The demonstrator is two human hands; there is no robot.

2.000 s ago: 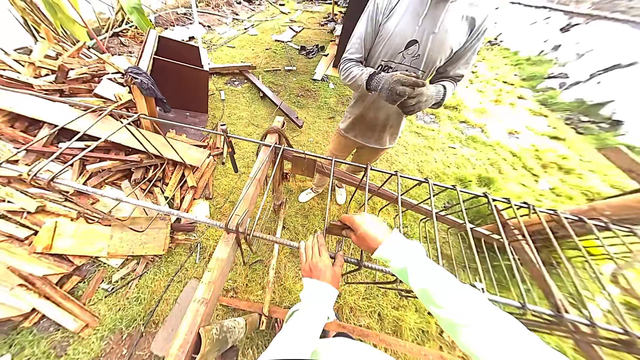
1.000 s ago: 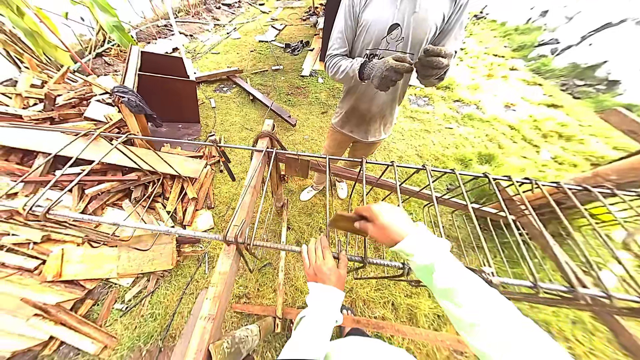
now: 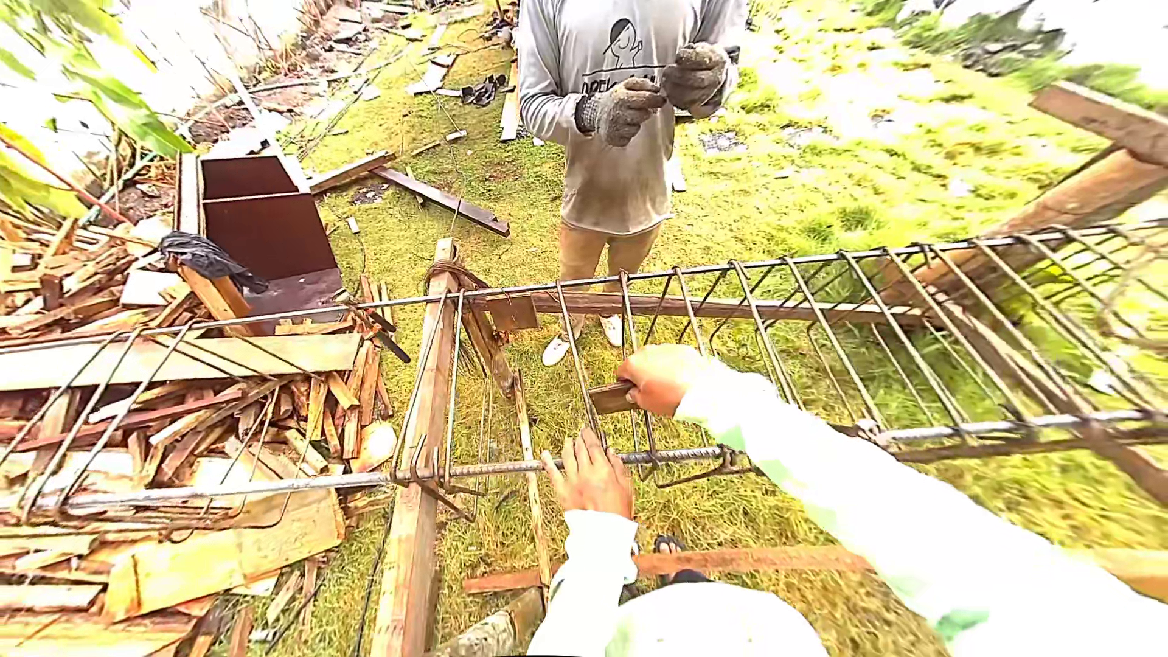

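Observation:
A long cage of steel rebar with bent wire stirrups lies across wooden supports in front of me. My left hand rests on the near ribbed bar, fingers spread at the foot of a stirrup; whether it grips the bar or the stirrup is unclear. Above and right of it, my right hand is closed on a short flat piece of wood, whose free end points left beside a stirrup, between the near and far bars. An upright wooden post stands under the cage to the left.
Beyond the cage stands a person in a grey shirt and knit gloves, hands raised together. Scrap wood is heaped at left beside a dark brown box. Planks lie on the grass, and a timber beam slants at right.
The wood piece in my right hand has dropped from a raised position to a level one near the stirrup. The other person's gloved hands, together two seconds ago, have shifted upward.

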